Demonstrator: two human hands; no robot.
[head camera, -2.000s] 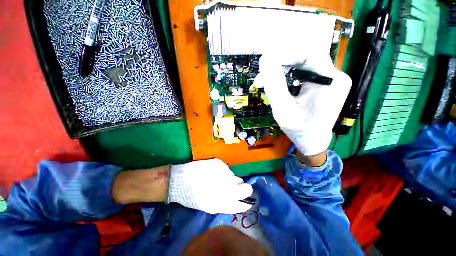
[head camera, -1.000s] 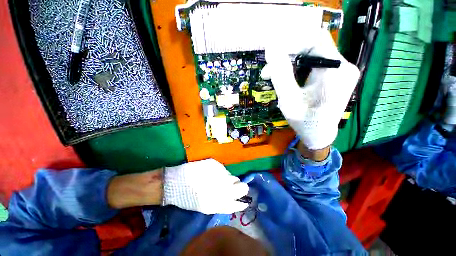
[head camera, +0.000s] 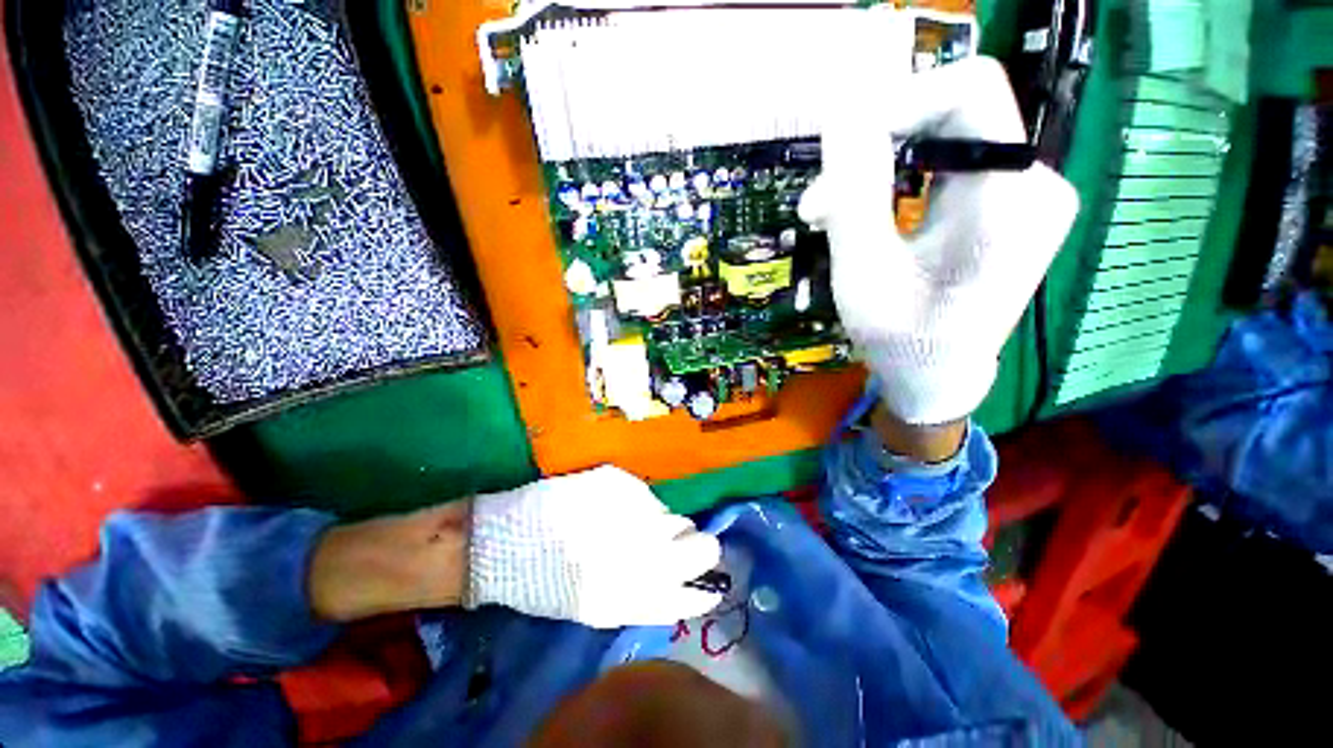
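My right hand (head camera: 950, 249), in a white knit glove, is shut on a slim black marker pen (head camera: 972, 154) over the right part of the circuit board (head camera: 702, 278). The pen lies nearly level, its left end near the heat sink's lower edge. The pale ribbed heat sink (head camera: 673, 88) lies along the board's far edge. Board and heat sink sit in the orange fixture (head camera: 504, 292). My left hand (head camera: 592, 548), also gloved, is low in front of my lap, its fingers closed around a small black item (head camera: 709, 582), perhaps a pen cap.
A black tray (head camera: 190, 424) of tiny silver screws (head camera: 329, 322) stands left of the fixture, with another marker (head camera: 209, 132) on the screws. A red mat (head camera: 73, 322) is at far left. Pale green strips (head camera: 1148, 249) and a black screwdriver (head camera: 1060, 73) are right. A neighbour's blue sleeve (head camera: 1272, 424) shows at right.
My right hand with the pen has moved right relative to the board, uncovering more of it. The tray and fixture have shifted left in view. My left hand has barely moved.
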